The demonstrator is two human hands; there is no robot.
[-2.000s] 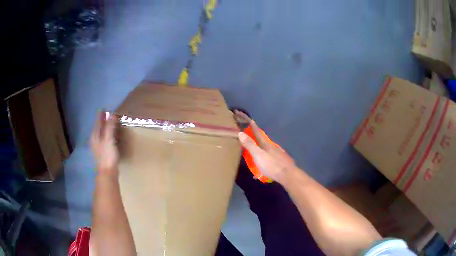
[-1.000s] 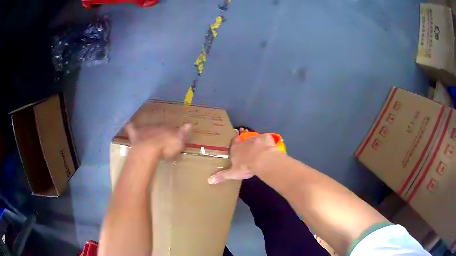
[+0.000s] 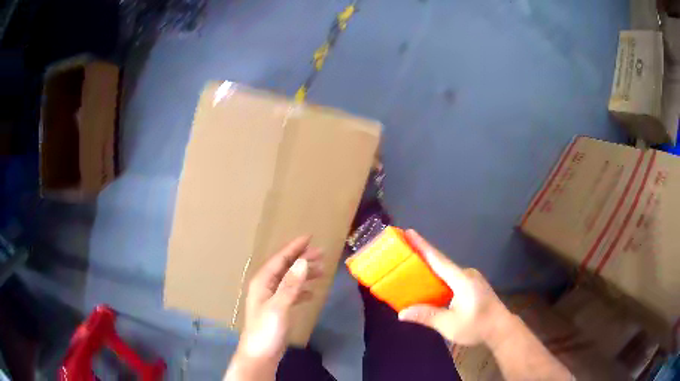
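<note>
A large tan shipping carton (image 3: 224,186) stands in front of me, its flap face and centre seam showing. Shiny clear tape (image 3: 224,92) shows at its far left corner. My right hand (image 3: 462,301) grips an orange tape gun (image 3: 403,271) at the carton's right side; its toothed front points up and left. My left hand (image 3: 279,298) is over the near part of the carton, fingers curled and apart, holding nothing. Whether it touches the carton I cannot tell.
A small open carton (image 3: 97,126) is on the floor at the left. A red stool (image 3: 101,342) is at the lower left. Cartons with red stripes (image 3: 596,208) stand at the right, with a smaller carton (image 3: 636,82) behind. Dark crumpled plastic (image 3: 160,15) lies at the upper left.
The carton has turned and tilted, so its flap face shows fully. My left hand has left its far edge and come nearer. My right hand has moved off the carton, with the tape gun now in plain view.
</note>
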